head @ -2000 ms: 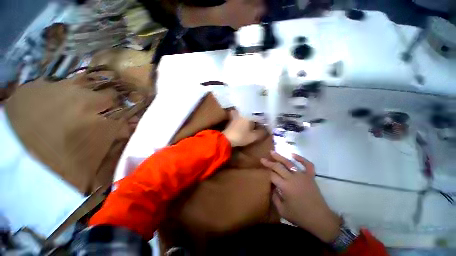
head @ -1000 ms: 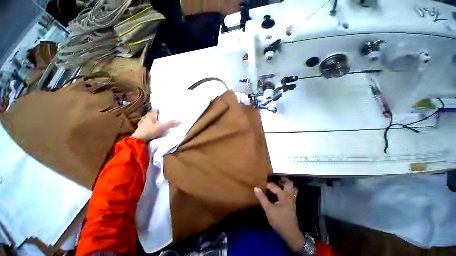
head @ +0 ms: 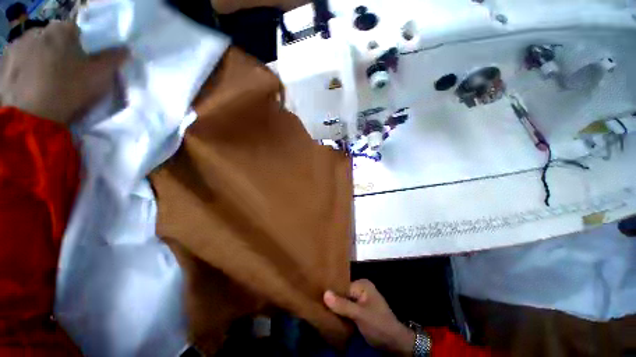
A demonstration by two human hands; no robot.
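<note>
The brown bag panel [head: 244, 160] hangs in folds in front of the sewing machine [head: 432, 84], its right edge beside the presser foot and needle area [head: 349, 148]. Its white side [head: 125, 188] faces up at the left. My left hand [head: 63, 73], blurred at the upper left, grips the white part and holds it raised. My right hand [head: 366, 314] pinches the lower right edge of the brown panel below the table edge. Whether the needle is in the cloth cannot be seen.
A slim pinkish-red tool [head: 535, 134] with a dark cord lies on the machine. A printed ruler [head: 446, 229] runs along the table's front edge. White and brown pieces [head: 544, 279] hang low at the right. Part of a person's arm [head: 258, 5] shows at the top.
My left hand has moved up and left, lifting the white part, which now covers the view of the piled panels. My right hand has shifted slightly down and left, still at the brown edge.
</note>
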